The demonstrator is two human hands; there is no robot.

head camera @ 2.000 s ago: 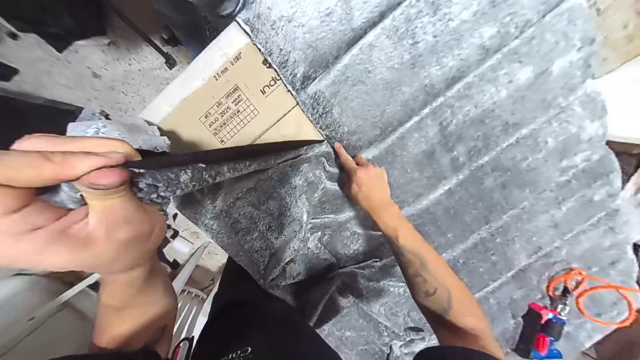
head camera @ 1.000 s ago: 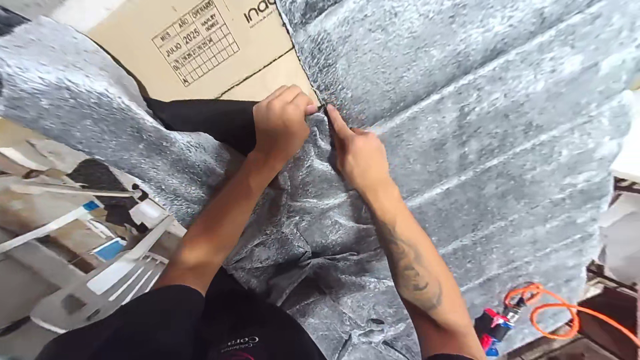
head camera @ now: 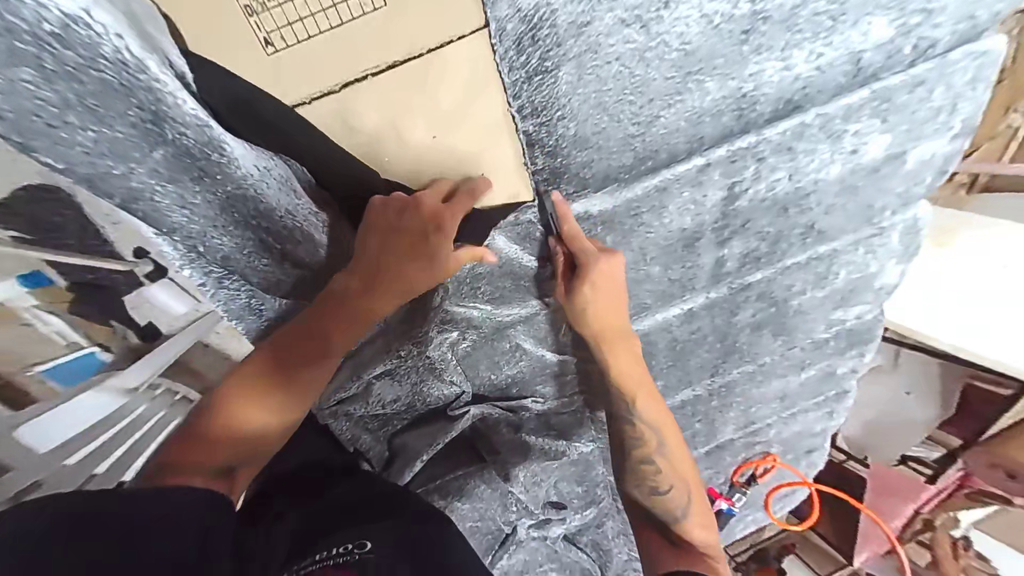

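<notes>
Grey textured upholstery fabric [head camera: 720, 240] with channel seams spreads over the work surface. A tan cardboard sheet [head camera: 432, 128], printed with a grid, lies at the top, its lower corner pointing at my right hand. My left hand [head camera: 408, 240] rests with spread fingers at the cardboard's lower edge, on black backing fabric [head camera: 280, 136] that borders the folded-back grey fabric. My right hand [head camera: 588, 272] grips a slim dark tool [head camera: 549, 213], perhaps a cutter, index finger along it; its tip is beside the cardboard corner. Wrinkled grey fabric lies below both hands.
An orange coiled air hose [head camera: 812, 488] joins a red and blue tool [head camera: 724, 506] at the fabric's lower right. A white plastic chair [head camera: 120, 416] stands at the lower left. A pale board [head camera: 956, 288] and a pink cloth [head camera: 892, 512] are at the right.
Two seconds ago my left hand held the fabric edge raised at the left; it has since come down beside the cardboard corner. My right hand stays near that corner.
</notes>
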